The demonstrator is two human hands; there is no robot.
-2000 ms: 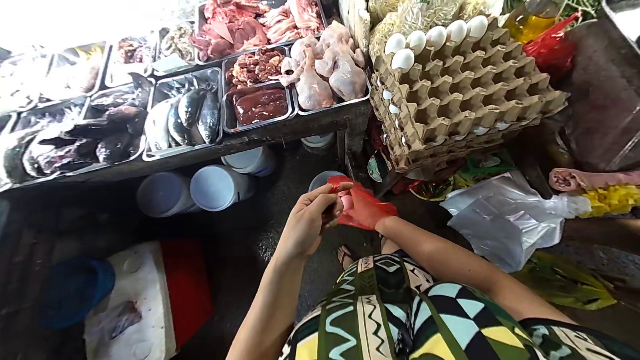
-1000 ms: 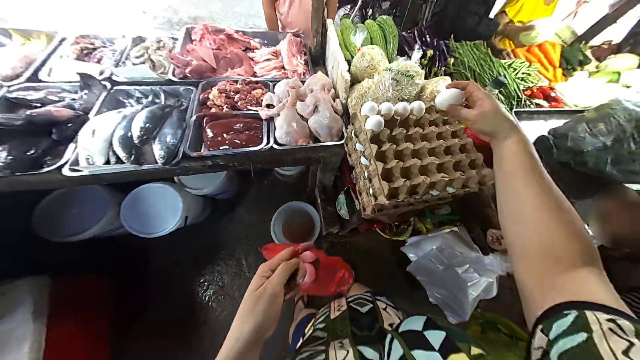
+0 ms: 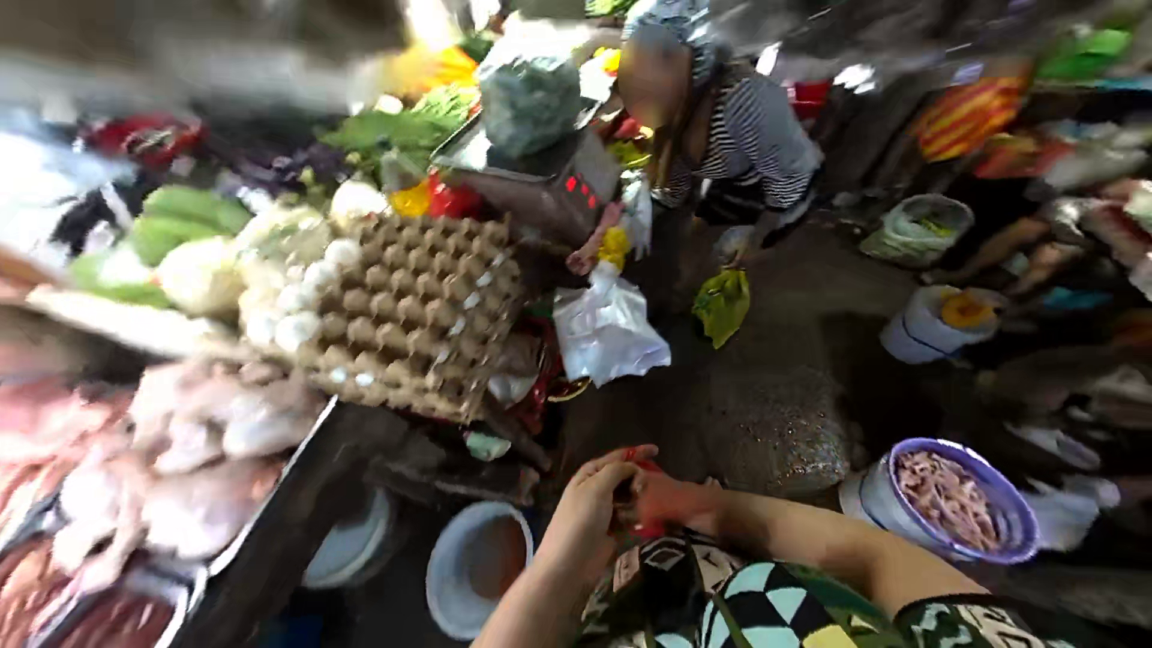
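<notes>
Both my hands meet low in front of my patterned clothing. My left hand [image 3: 587,504] is curled at a thin red plastic bag [image 3: 650,517]; what its fingers pinch is blurred. Against the same bag is my right hand [image 3: 670,499], partly covered by the red plastic, so its grip is hard to make out. Up and to the left of them, a stack of cardboard egg trays [image 3: 418,310] has white eggs [image 3: 297,310] along its left edge. A clear plastic bag [image 3: 612,328] hangs beside the stack.
Whole chickens [image 3: 193,468] lie on the stall at left, near vegetables [image 3: 193,220]. A bucket [image 3: 477,567] stands below. A scale [image 3: 531,193] carries a bagged item. A person in stripes [image 3: 747,135] bends beyond it. At right is a purple-rimmed tub of meat pieces [image 3: 954,499].
My right hand has come down from the egg trays, where it held an egg, to meet my left hand at the red bag. The view has swung right.
</notes>
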